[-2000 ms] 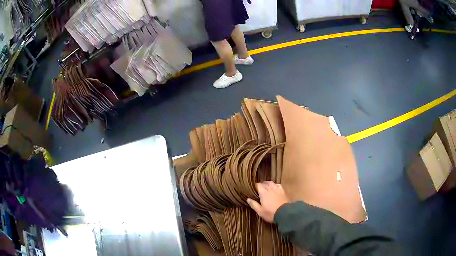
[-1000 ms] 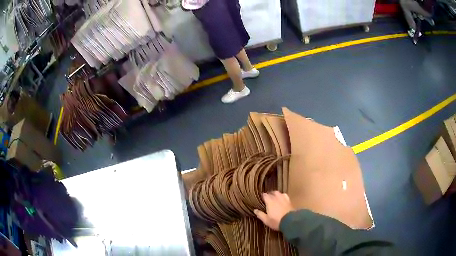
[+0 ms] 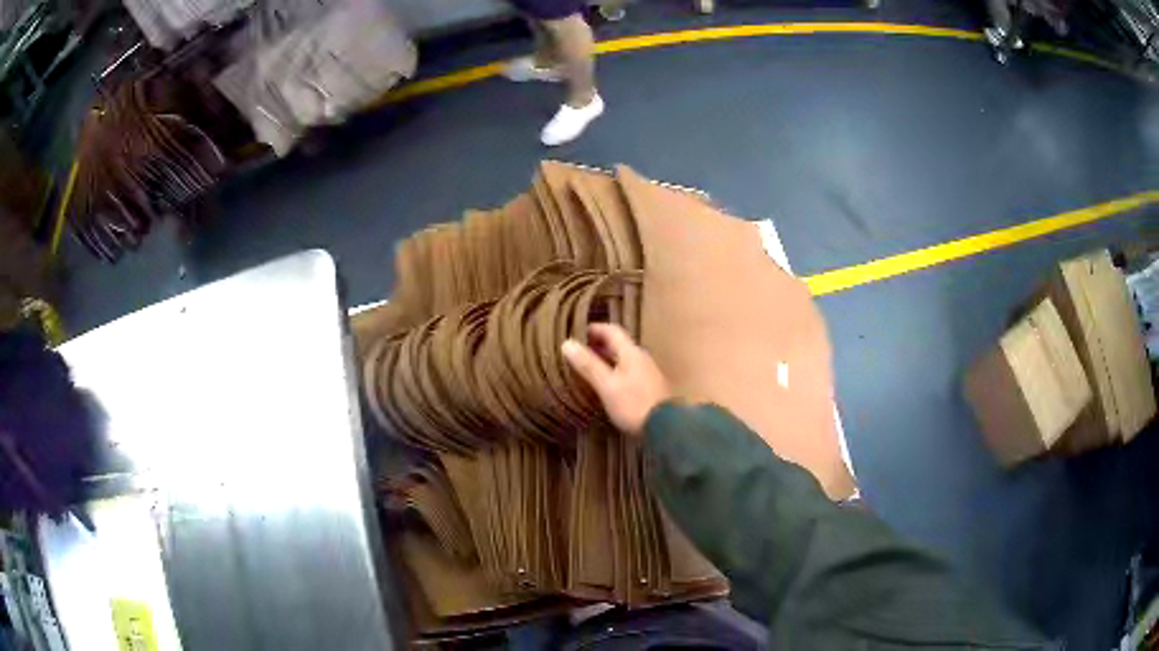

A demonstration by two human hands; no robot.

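Note:
A thick stack of tan-brown bag panels [image 3: 731, 286] lies in front of me, fanned out toward the left. Narrow brown handle loops [image 3: 477, 363] stand in a curved row across it. A small pale label [image 3: 783, 374] is on the top panel. My bare right hand [image 3: 619, 378], in a dark green sleeve, is over the right end of the loops. Its thumb and fingers are apart, with nothing seen between them; whether the fingertips touch a loop is unclear. My left hand is not in view.
A shiny metal table [image 3: 261, 420] adjoins the stack on the left, with a dark purple bundle [image 3: 45, 420] at its far left. Cardboard cartons [image 3: 1032, 382] sit on the floor at right. A person's legs [image 3: 575, 64] and hanging pale panels [image 3: 311, 70] are beyond.
The view has tilted down, so the stack and table sit higher and farther left. My right hand has opened somewhat on the loops. The person's legs have changed stance.

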